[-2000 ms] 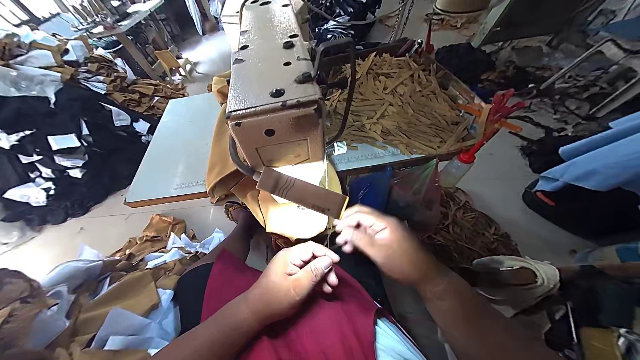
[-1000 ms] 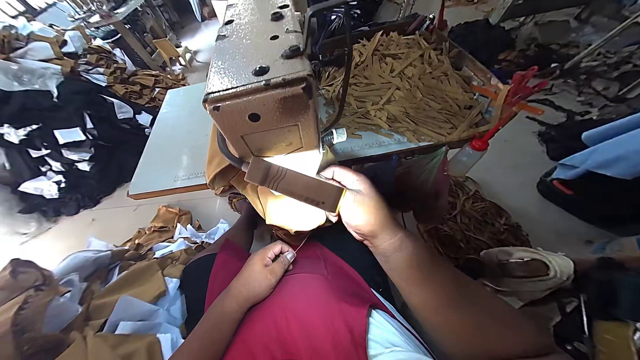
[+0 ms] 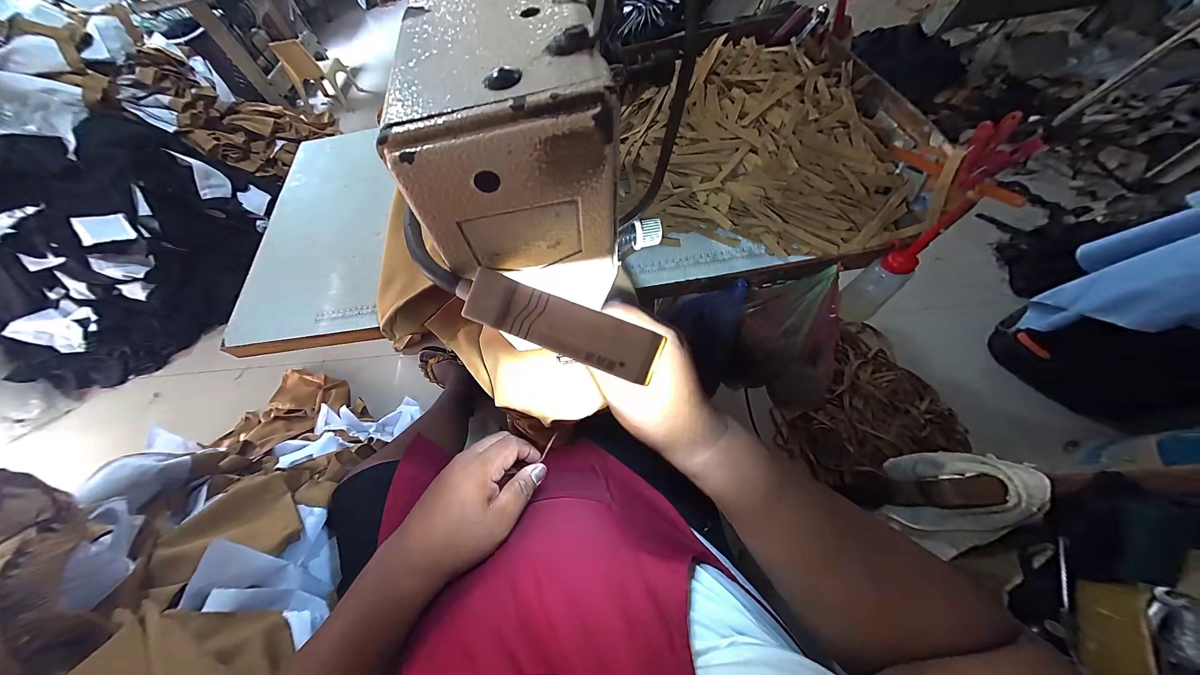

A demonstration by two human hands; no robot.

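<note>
A worn beige sewing machine head stands before me, with a small work lamp on a bent neck shining below it. Tan fabric hangs under the lamp, over the machine's near end. My right hand is at the right edge of this fabric; its fingertips are hidden behind the lamp, so its hold is unclear. Over my lap, my left hand pinches a thin thread between thumb and forefinger, just below the fabric.
Narrow tan strips are heaped on the right of the pale table. A plastic bottle with a red cap stands beyond its right edge. Tan and white scraps lie at lower left, black cloth further back, and blue fabric at right.
Two seconds ago both hands were close together below the lamp. My right hand has moved up to the tan fabric behind the lamp; my left has drawn back toward my lap. The view has moved closer.
</note>
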